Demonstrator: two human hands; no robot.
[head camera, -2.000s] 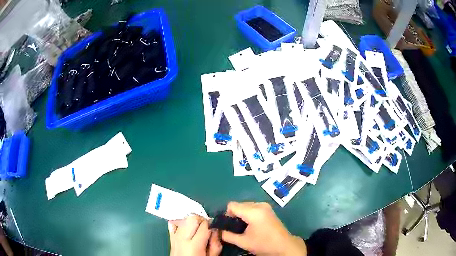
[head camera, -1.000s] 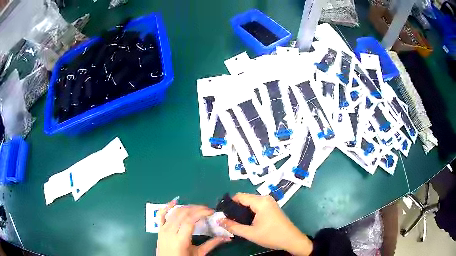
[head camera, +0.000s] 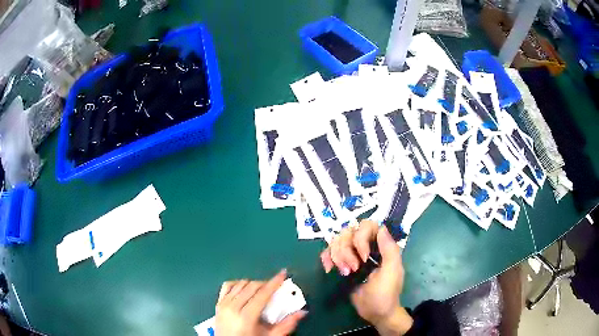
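Note:
My left hand (head camera: 253, 305) is at the bottom edge, on a white packing sleeve (head camera: 286, 300). The sleeve's holed end shows beyond my fingers and its blue-marked end shows at the lower left. My right hand (head camera: 371, 275) is to the right, its fingers curled around a black strap (head camera: 354, 279); part of the strap is dark and blurred below the fingers. The hands are apart. A small stack of empty sleeves (head camera: 125, 223) lies at left. A heap of filled sleeves (head camera: 358, 151) with dark panels and blue print lies beyond my right hand.
A large blue bin (head camera: 141, 141) heaped with black straps stands at back left. Small blue bins stand at back centre (head camera: 351, 65), far left (head camera: 16, 215) and beyond the heap (head camera: 489, 62). A white shelf post (head camera: 400, 33) rises behind the heap. Plastic bags (head camera: 56, 42) lie back left.
My right hand has moved right and up with the black strap, away from the sleeve and my left hand. The view has shifted slightly.

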